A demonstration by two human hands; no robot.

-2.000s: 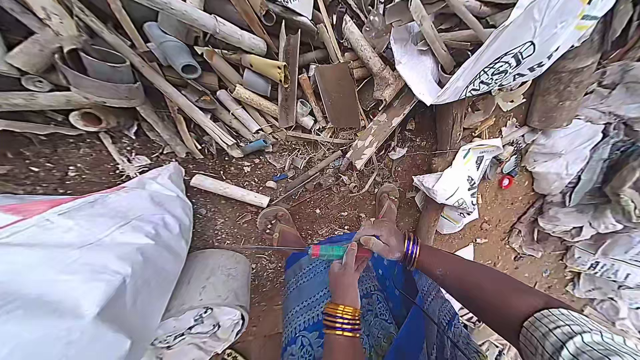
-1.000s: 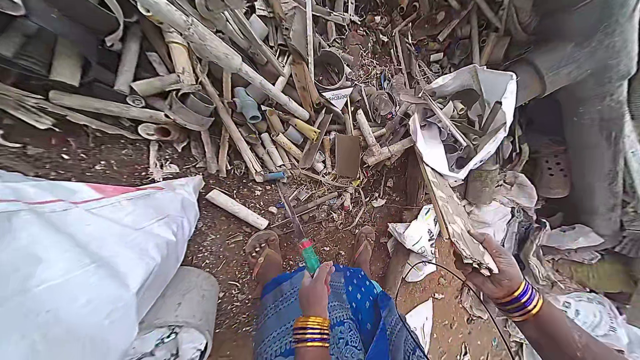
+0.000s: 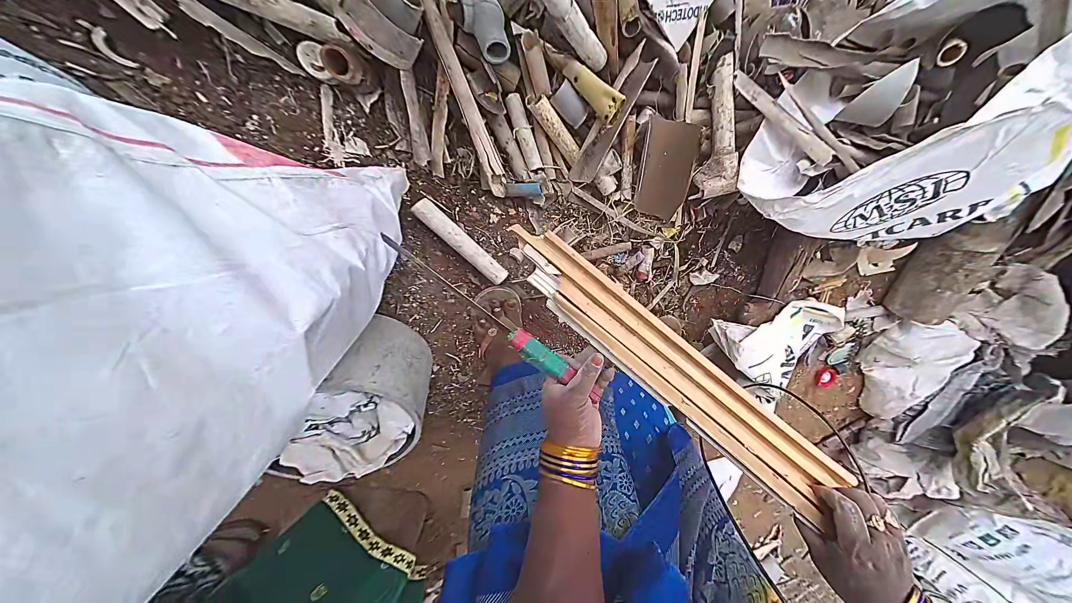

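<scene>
My left hand (image 3: 576, 398), with bangles at the wrist, is closed around the red and green handle (image 3: 544, 358) of a long thin blade (image 3: 448, 285) that points up and left. At the lower right, my right hand (image 3: 863, 532), wearing a ring, grips the near end of a long, ridged tan strip (image 3: 670, 360), apparently plastic profile. The strip slants up and left across the middle, its far end near a brown flat piece (image 3: 667, 166) on the pile. White edges show along its left side.
Scrap pipes and strips (image 3: 536, 126) are heaped at the top. A large white sack (image 3: 159, 310) fills the left, beside a grey cylinder (image 3: 368, 368) holding white material. A white pipe (image 3: 459, 240) lies on the soil. Another person's green cloth (image 3: 327, 553) shows at lower left.
Two seconds ago both hands were at the handle. A second ago my right hand held a rough, dirty strip at the right; now the ridged tan strip spans the middle in it.
</scene>
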